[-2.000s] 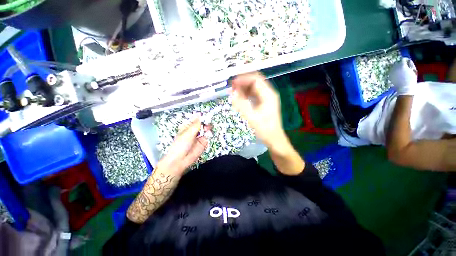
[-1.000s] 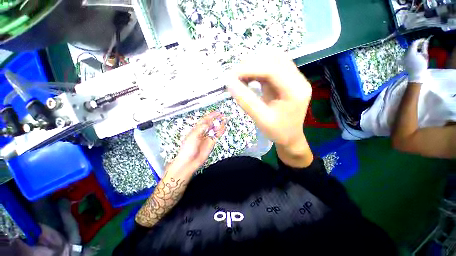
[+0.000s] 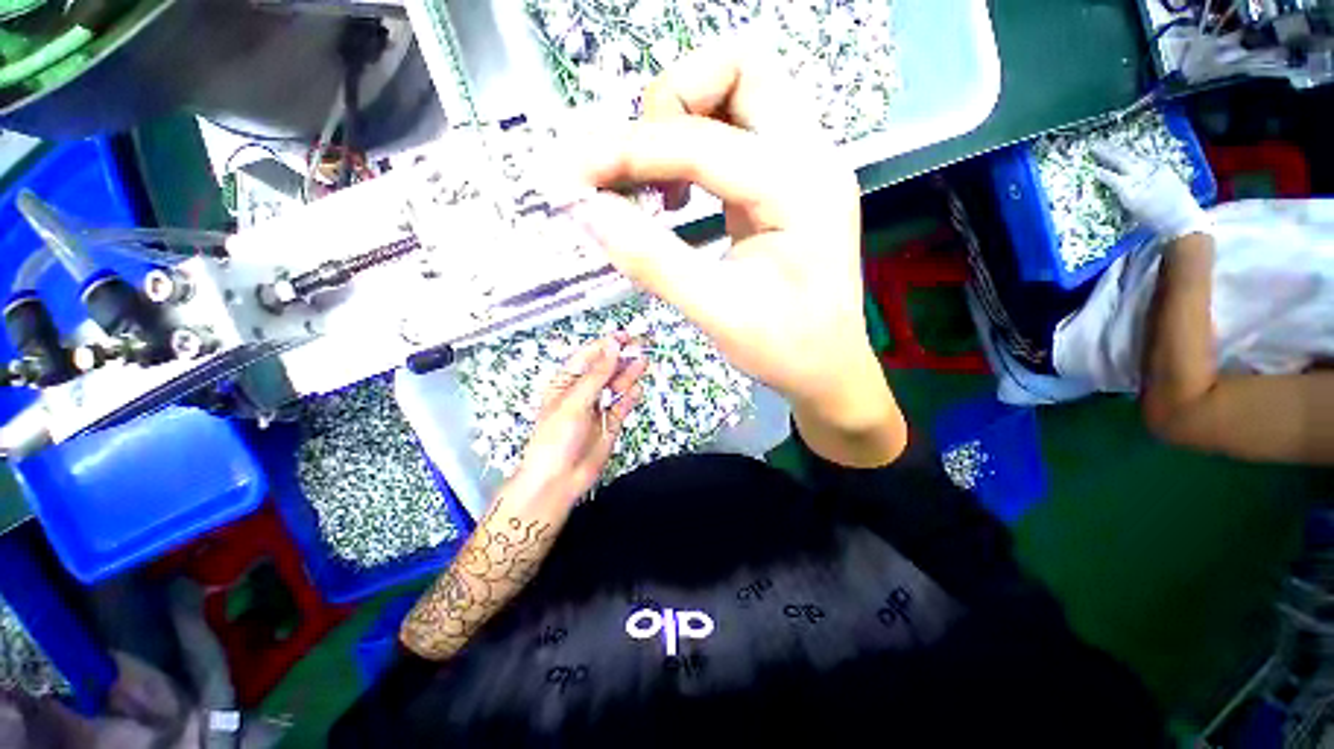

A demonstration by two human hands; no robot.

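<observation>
My left hand point(image 3: 585, 410) is over the near parts tray point(image 3: 427, 417), palm partly up, its fingers curled on small white workpieces point(image 3: 626, 351). My right hand point(image 3: 761, 234) is raised over the assembly machine point(image 3: 351, 329), thumb and index finger near its bright fixture area point(image 3: 512, 205). Glare hides whether a part is between the right fingertips. The near tray is full of small white and green parts.
The far parts tray point(image 3: 973, 73) lies beyond the machine. The steel bowl feeder point(image 3: 190, 73) is upper left. Black air fittings point(image 3: 110, 315) are at left. Blue bins point(image 3: 139, 490) stand beside the bench. A person's gloved hand point(image 3: 1156, 190) is in a bin at right.
My right hand has moved left and up over the machine's fixture. My left hand's fingers have closed more on the parts. The neighbour's gloved hand has moved down into the bin.
</observation>
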